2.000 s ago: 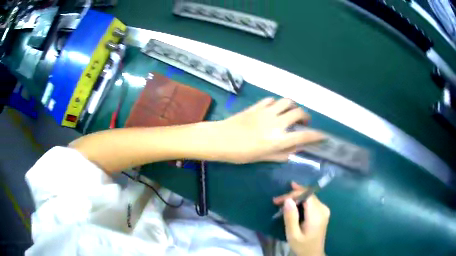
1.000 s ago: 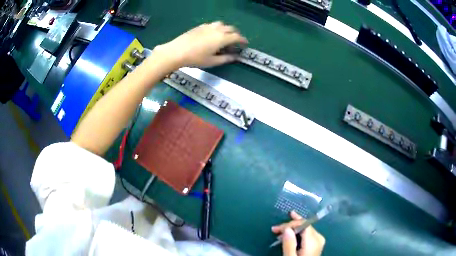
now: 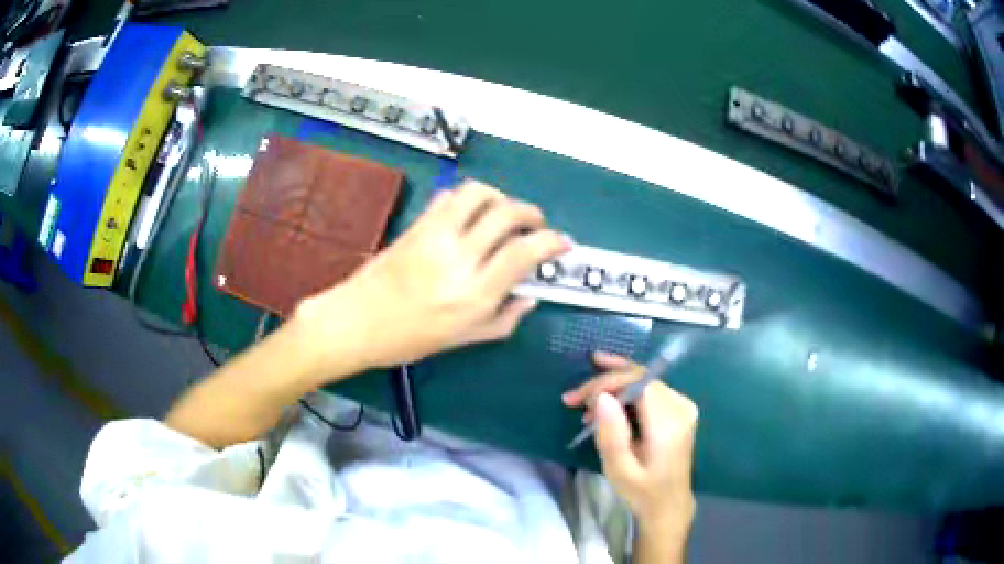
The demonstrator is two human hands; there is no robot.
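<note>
My left hand point(image 3: 457, 270) grips the left end of a grey carrier bar point(image 3: 617, 284) with its fingers. The bar lies on the green mat with a row of several small silver components in its nests. My left hand hides the bar's left end. My right hand point(image 3: 642, 424) holds grey tweezers point(image 3: 652, 378) pen-like, their tips just below the right part of the bar. A clear sheet with a fine dot grid point(image 3: 595, 335) lies between the bar and my right hand, partly under the bar's lower edge.
A brown test plate point(image 3: 312, 220) lies left, partly behind my left arm, with a black pen point(image 3: 406, 403) below. A second bar point(image 3: 358, 107) lies above it beside the pale rail point(image 3: 617, 151). A third bar point(image 3: 812, 140) lies beyond the rail. A blue-yellow tester point(image 3: 116, 165) and red lead point(image 3: 191, 281) are left.
My left hand has come back from beyond the rail and now holds a carrier bar above the dotted sheet. My right hand still holds the tweezers, slightly higher. The camera view has shifted.
</note>
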